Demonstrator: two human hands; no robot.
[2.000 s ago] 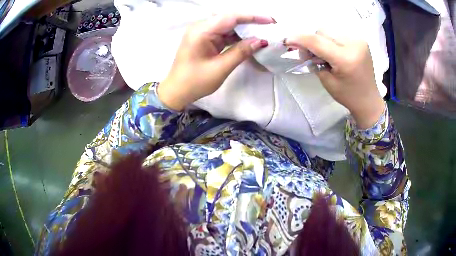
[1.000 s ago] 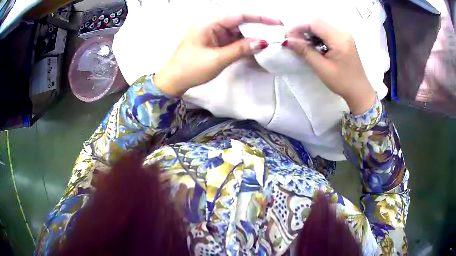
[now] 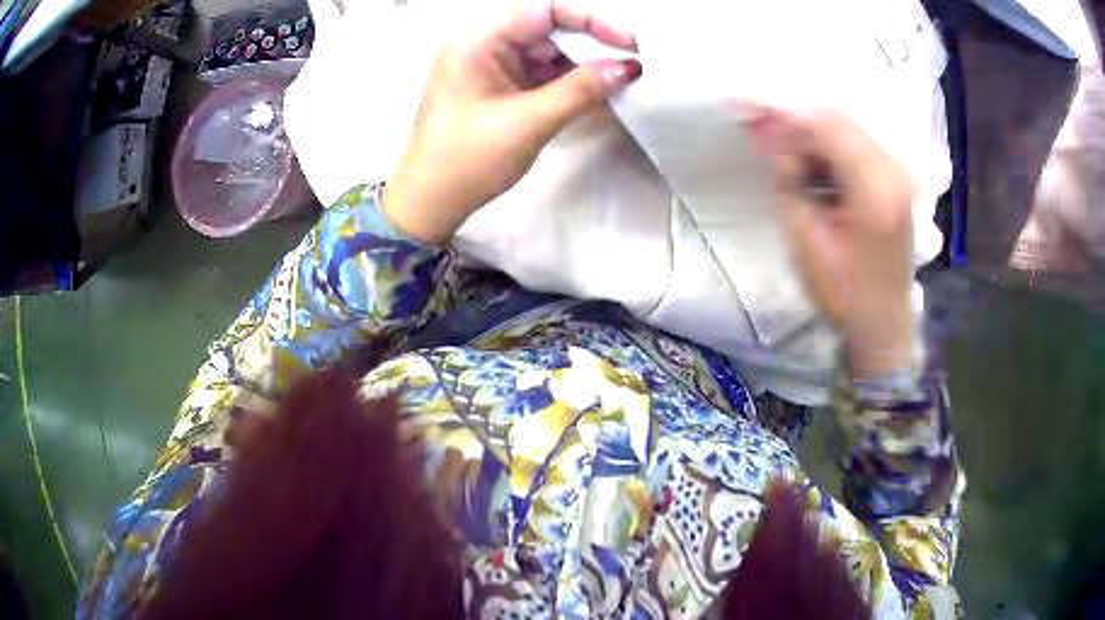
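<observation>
The white garment [image 3: 715, 145] fills the lap and the table in front of me, with a seam and a folded edge running down its middle. My left hand [image 3: 515, 103] pinches the garment's cloth between thumb and fingers at the upper middle. My right hand [image 3: 836, 194] is to the right, off the left hand and blurred, with thumb and finger close together. A dark thing, perhaps the thread snips [image 3: 824, 182], shows blurred in its palm. No needle or thread can be made out between the hands.
A pink translucent tub [image 3: 230, 158] with clear and white bits stands at left. Behind it is a tray of round light-topped pieces [image 3: 257, 39]. Boxes [image 3: 115, 164] stand at far left. A dark-edged bin or cloth [image 3: 1012, 133] is at right. The floor [image 3: 182, 351] is green.
My right hand has moved away from the left fingertips, to the right and down. My left hand has shifted slightly up and left, and the cloth between the hands has flattened out.
</observation>
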